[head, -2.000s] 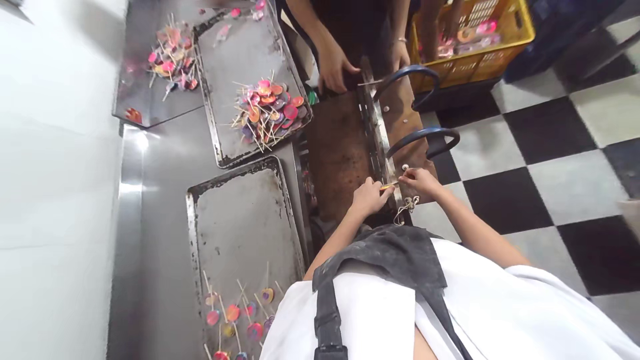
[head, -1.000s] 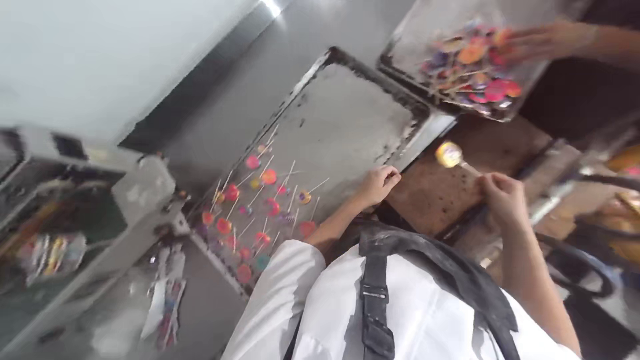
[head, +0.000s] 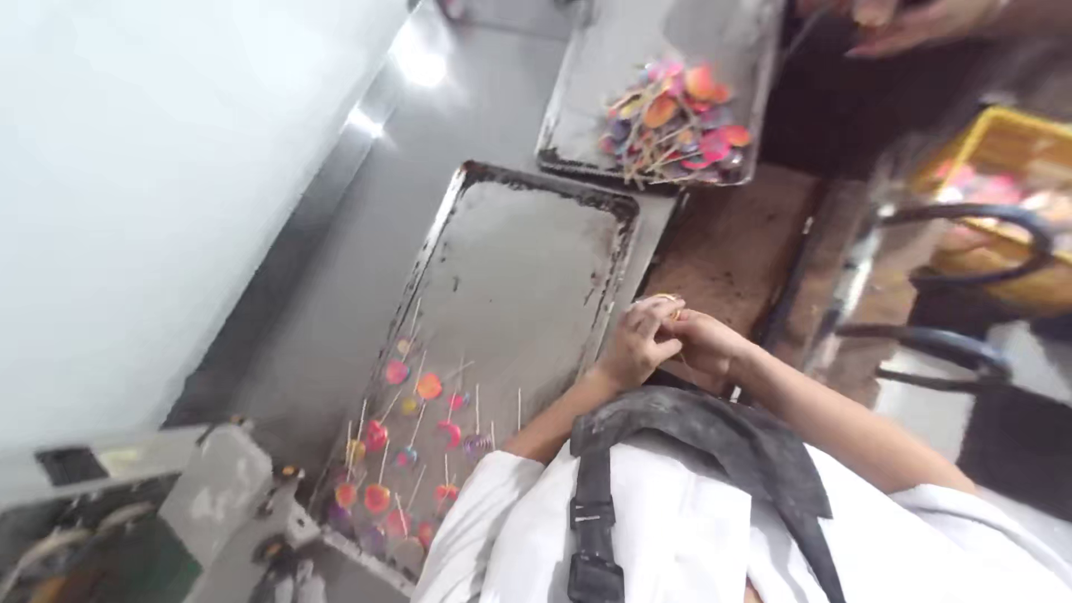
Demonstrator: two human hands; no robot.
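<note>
My left hand [head: 641,342] and my right hand [head: 706,339] meet in front of my waist, fingers closed around a small yellow-edged thing, most likely a wrapped lollipop, which they mostly hide. Left of them lies a worn metal tray [head: 519,276]; lollipops on sticks [head: 429,386] are spread over its near end. Beyond, a second metal tray [head: 574,126] bears a heaped pile of lollipops [head: 670,126]. Beneath and beyond my hands is a brown board or worktop [head: 724,251].
A co-worker's hands [head: 921,21] are at the top right. To the right are a yellow plastic crate [head: 976,151] with wrapped items and curved dark metal bars [head: 946,339]. Some machine [head: 226,486] stands at lower left, and a white wall [head: 167,167] rises on the left.
My hands were apart a second ago, the right one holding a lollipop by its stick; now they are together. The co-worker's hand has left the lollipop pile. The view has swung.
</note>
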